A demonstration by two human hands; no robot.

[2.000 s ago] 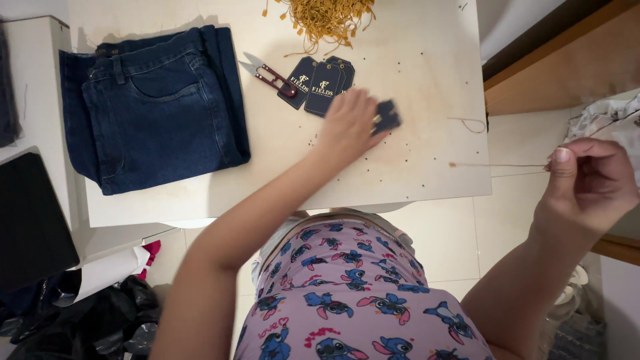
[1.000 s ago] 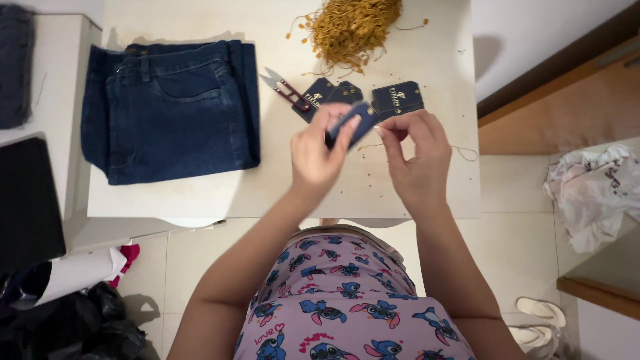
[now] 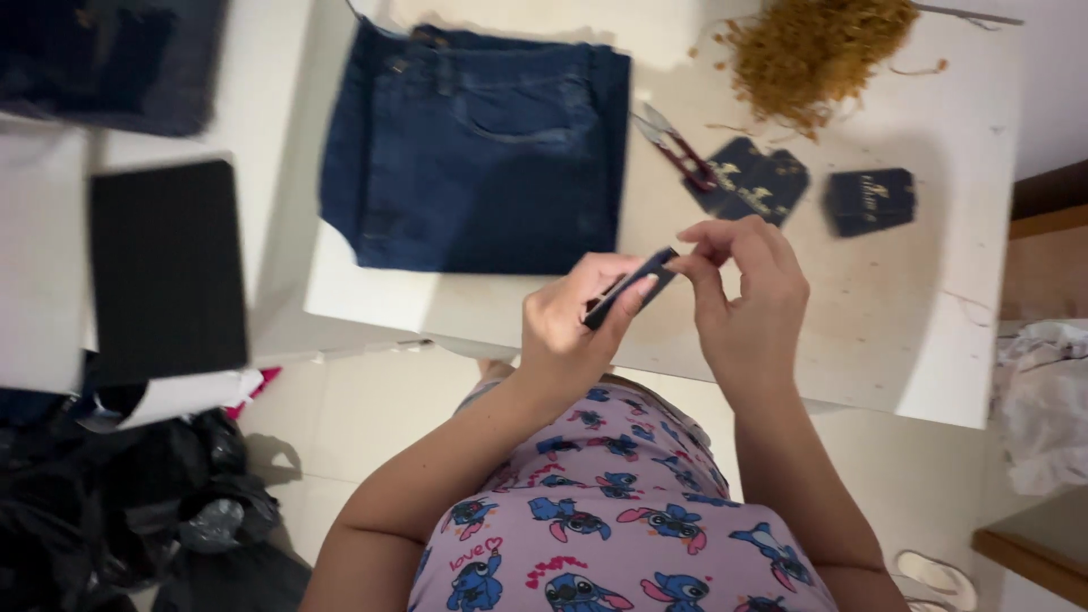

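My left hand (image 3: 574, 314) grips a small stack of dark blue card hang tags (image 3: 631, 289), seen edge-on over the table's front edge. The thumb and index finger of my right hand (image 3: 748, 297) are pinched at the upper right end of that stack; whether a thread is between them I cannot tell. Folded dark blue jeans (image 3: 484, 161) lie to the left. Beyond my hands, thread snips (image 3: 680, 151) with dark red handles rest against several loose hang tags (image 3: 752, 183), and one more tag (image 3: 871, 201) lies apart on the right.
A heap of mustard-yellow tag strings (image 3: 807, 59) sits at the back of the pale table (image 3: 892, 340). A black flat panel (image 3: 168, 268) and dark folded fabric (image 3: 110, 64) are at left, above black plastic bags (image 3: 110, 510). White crumpled material (image 3: 1050, 399) is at far right.
My right hand, far out to the right with a string two seconds ago, has come in beside my left hand. My left hand has lifted a stack of tags off the table. The view has shifted.
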